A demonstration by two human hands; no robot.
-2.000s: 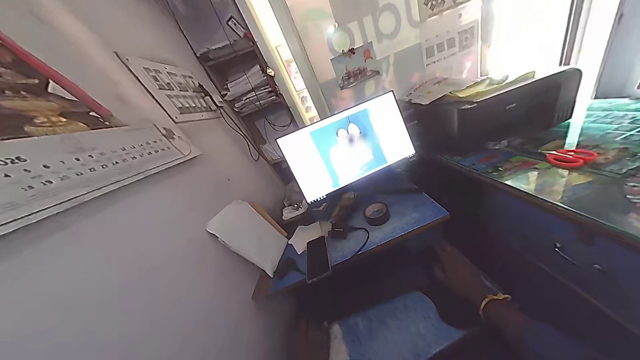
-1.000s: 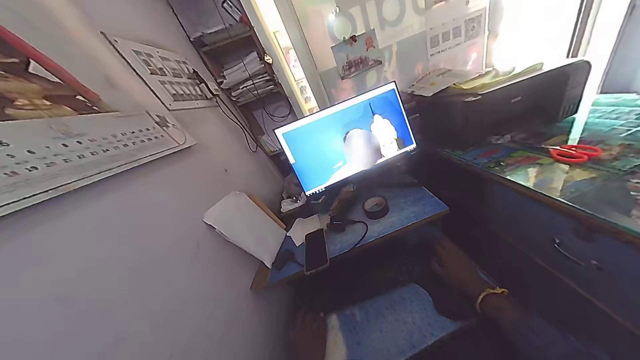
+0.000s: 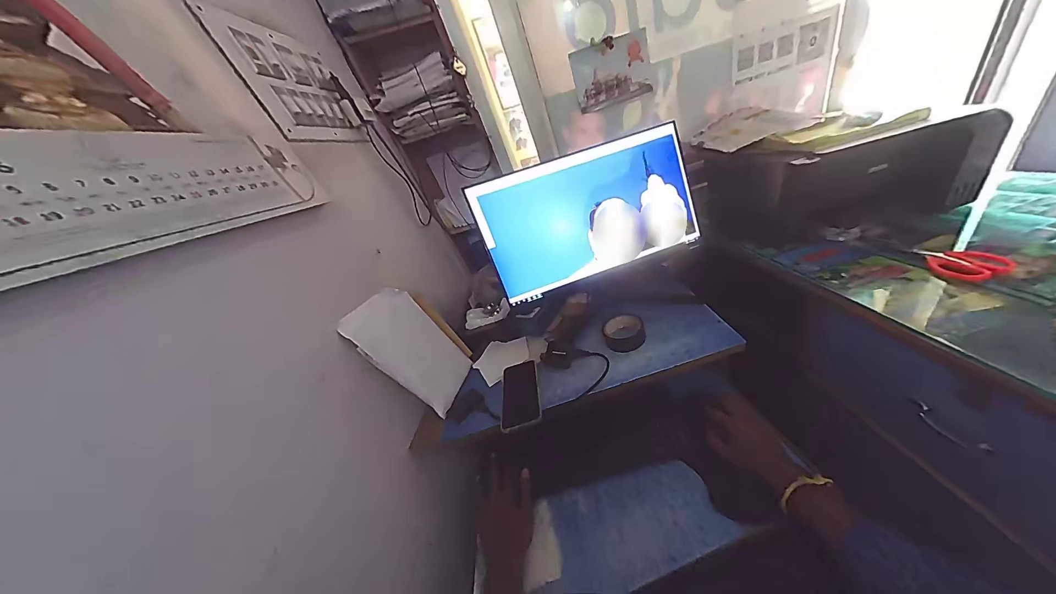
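My left hand (image 3: 506,503) lies palm down at the left of a blue lower board (image 3: 635,524), its fingers reaching toward the dark recess under the desk. My right hand (image 3: 738,433), with a yellow band on its wrist, rests at the right of that recess. Whether it covers a mouse is too dark to tell. Above, a lit monitor (image 3: 577,214) stands tilted in view on a blue desktop (image 3: 689,334) and shows a picture on a blue ground. Before it lie a smartphone (image 3: 520,396), a black adapter (image 3: 558,355) with a cable, and a roll of tape (image 3: 624,332).
A white packet (image 3: 408,346) leans against the left wall. At the right, a black printer (image 3: 850,177) with papers on top stands by a glass counter, where red-handled scissors (image 3: 969,266) lie. Below is a drawer handle (image 3: 953,429). Shelves (image 3: 421,91) hold paper stacks.
The monitor picture has changed from one on a mostly white screen to a larger one on blue, now shifted to the right. My left hand's fingers show more plainly. My right hand stays at about the same place.
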